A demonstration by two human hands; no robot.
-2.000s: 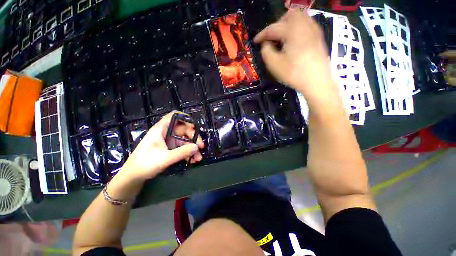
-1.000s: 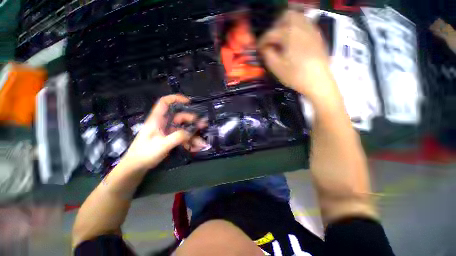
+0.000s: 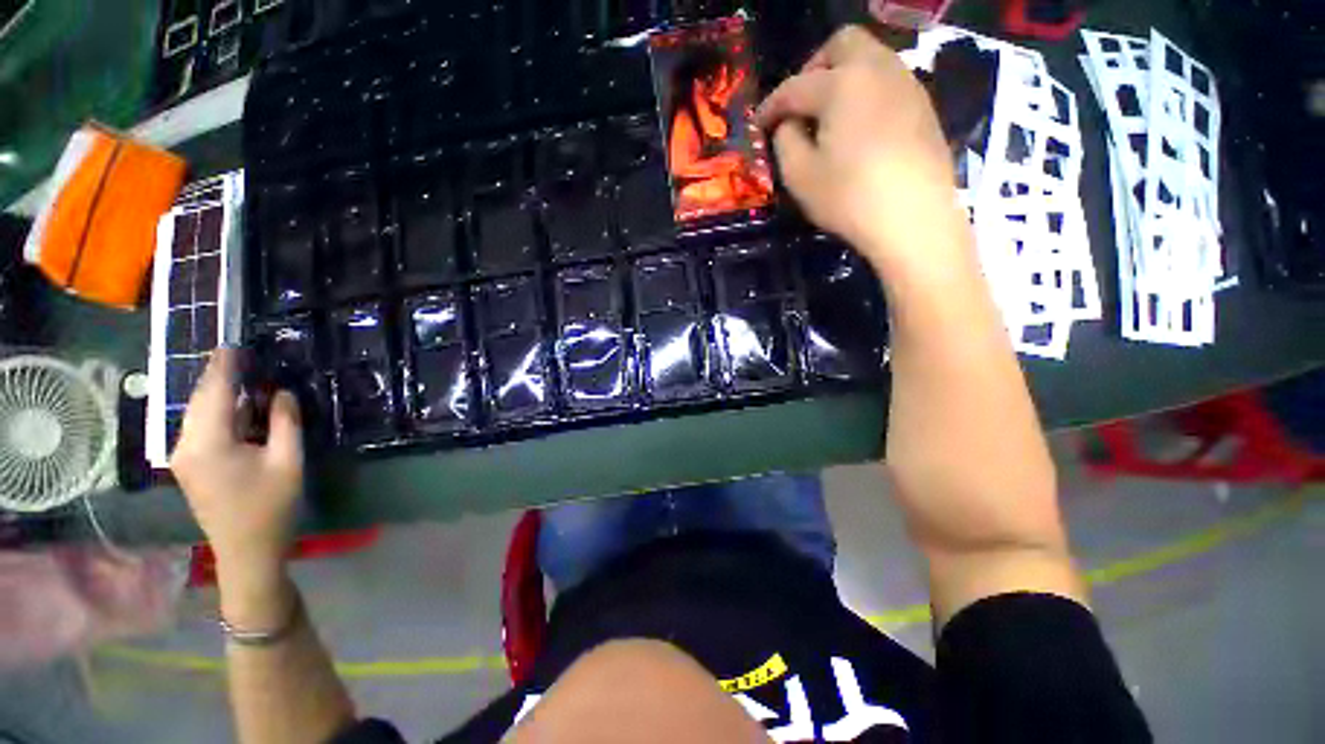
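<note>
My left hand (image 3: 240, 451) is at the front left corner of the glossy black blister tray (image 3: 480, 269), between the tray and a sticker sheet. Its thumb and fingers are around something dark at the leftmost pocket; whether it grips a part is unclear. My right hand (image 3: 865, 153) is over the back right of the tray, fingers curled, fingertips at the right edge of a smartphone (image 3: 712, 124) with a red-orange screen. Whether it touches the phone or holds anything small cannot be told. The phone lies on the tray.
The white-edged sticker sheet (image 3: 193, 298) lies left of the tray, with an orange packet (image 3: 109, 211) and a white fan (image 3: 55, 433) further left. White empty liner sheets (image 3: 1039, 218) lie at right, with a black scrap (image 3: 962, 87) on them. A second tray (image 3: 204, 37) is at back left.
My left hand has moved left from the tray's middle front to its left end; the black frame-like part it held no longer shows clearly. My right hand stays beside the phone. The view has shifted.
</note>
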